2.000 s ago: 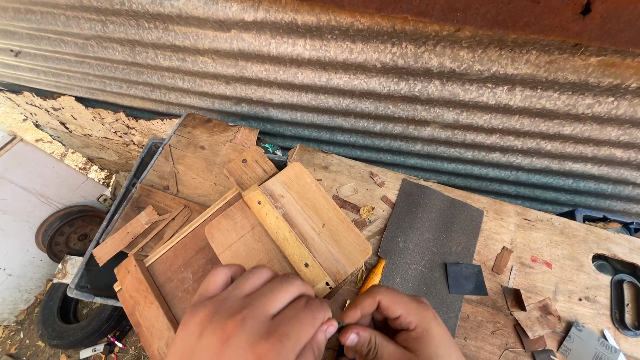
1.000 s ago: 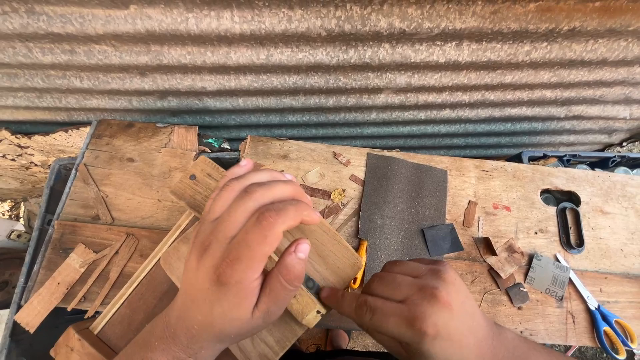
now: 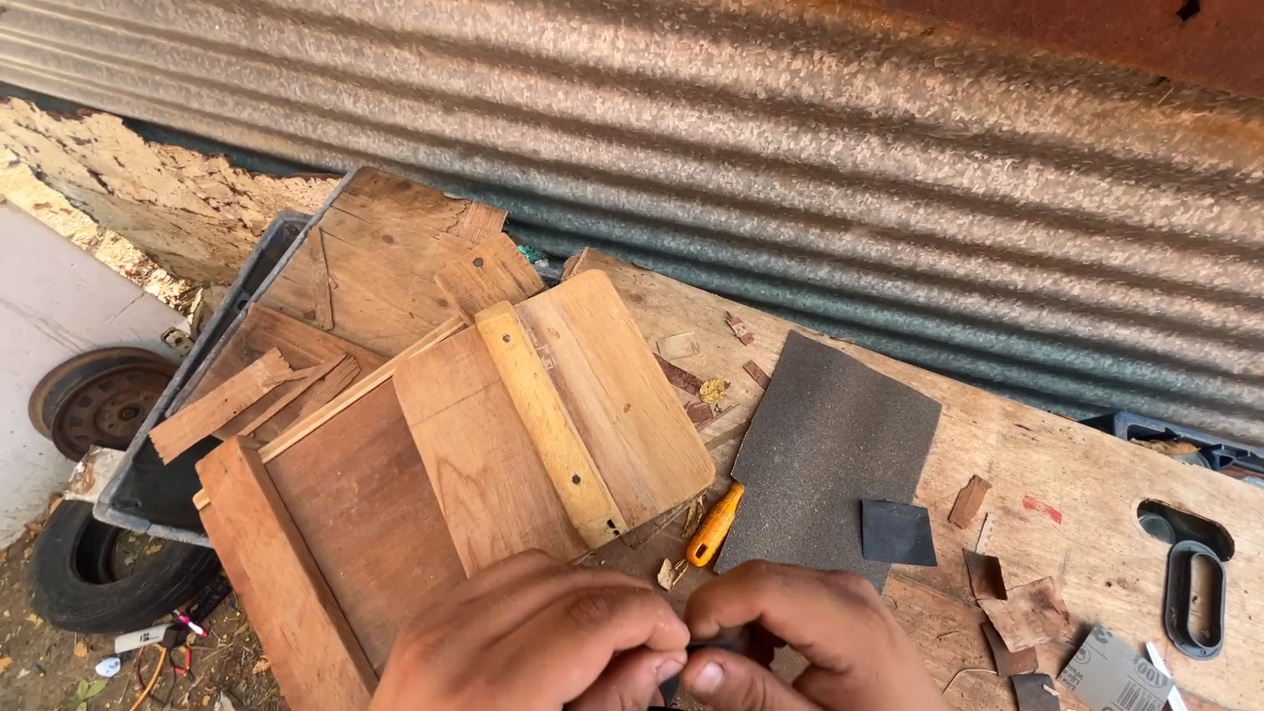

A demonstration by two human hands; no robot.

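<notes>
My left hand (image 3: 553,632) and my right hand (image 3: 805,637) meet at the bottom centre, fingertips pinched on a small dark piece (image 3: 671,667), mostly hidden, that I cannot identify. Just beyond my left hand lies a wooden panel with rounded corners (image 3: 632,405), with a yellowish wooden strip (image 3: 538,415) fixed across it by dark fasteners. It rests on a shallow wooden frame (image 3: 272,563). An orange-yellow tool handle (image 3: 715,525) lies above my right hand, beside a large dark sandpaper sheet (image 3: 839,444) with a small black square of sandpaper (image 3: 897,533) on its edge.
A corrugated metal wall (image 3: 691,188) runs behind the plywood bench (image 3: 1047,444). Sandpaper scraps (image 3: 1027,612) and a black oval ring (image 3: 1195,599) lie at right. Thin wood offcuts (image 3: 222,405) lie at left, over a dark plastic crate (image 3: 158,494). A tyre (image 3: 118,583) is on the ground.
My left hand has come off the rounded wooden panel, where it was a second ago, and is down beside my right hand. The view has tilted and shifted.
</notes>
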